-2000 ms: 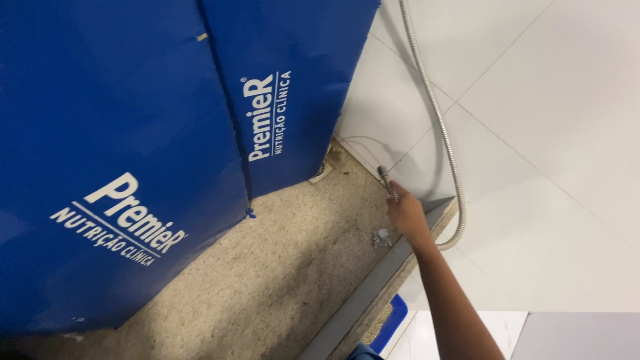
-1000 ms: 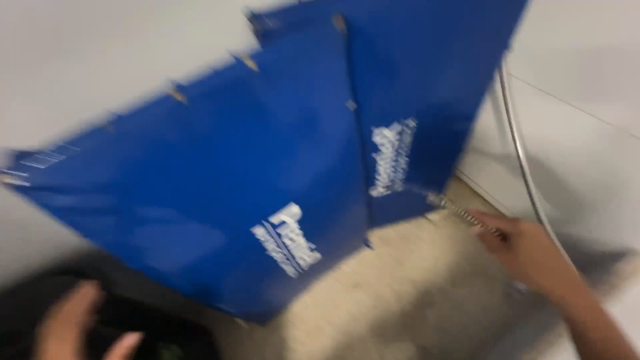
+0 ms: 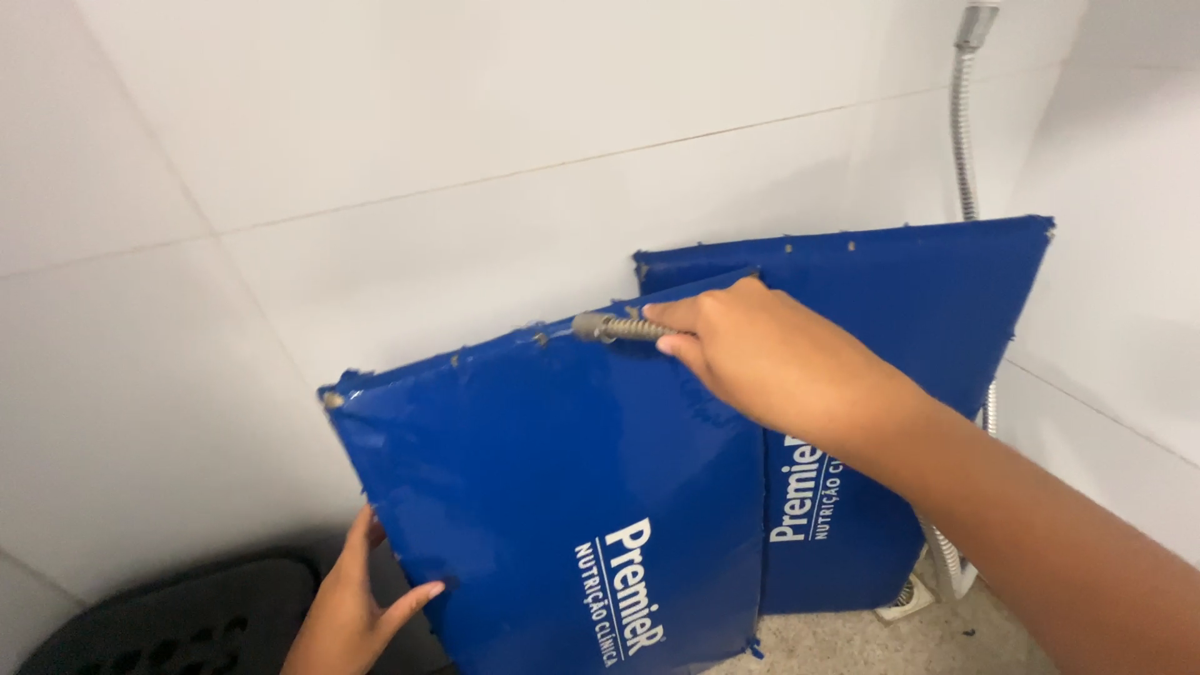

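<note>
Two blue vinyl-covered panels with white lettering lean against a tiled wall. My left hand grips the left edge of the front blue panel, thumb on its face and fingers behind. In my right hand is the end of a flexible metal hose, held near the front panel's top edge; a little water seems to lie on that edge by the nozzle. The rear blue panel stands to the right, partly behind the front one. Staples or worn spots show along both top edges.
A dark perforated plastic basket is at the lower left. More metal hose hangs on the white tiled wall at the right. A floor drain lies beside the rear panel on the speckled floor.
My right hand has brought the hose end from low by the floor and wall up to the front panel's top edge. My left hand, apart from the panels a second ago, now holds the front panel's side.
</note>
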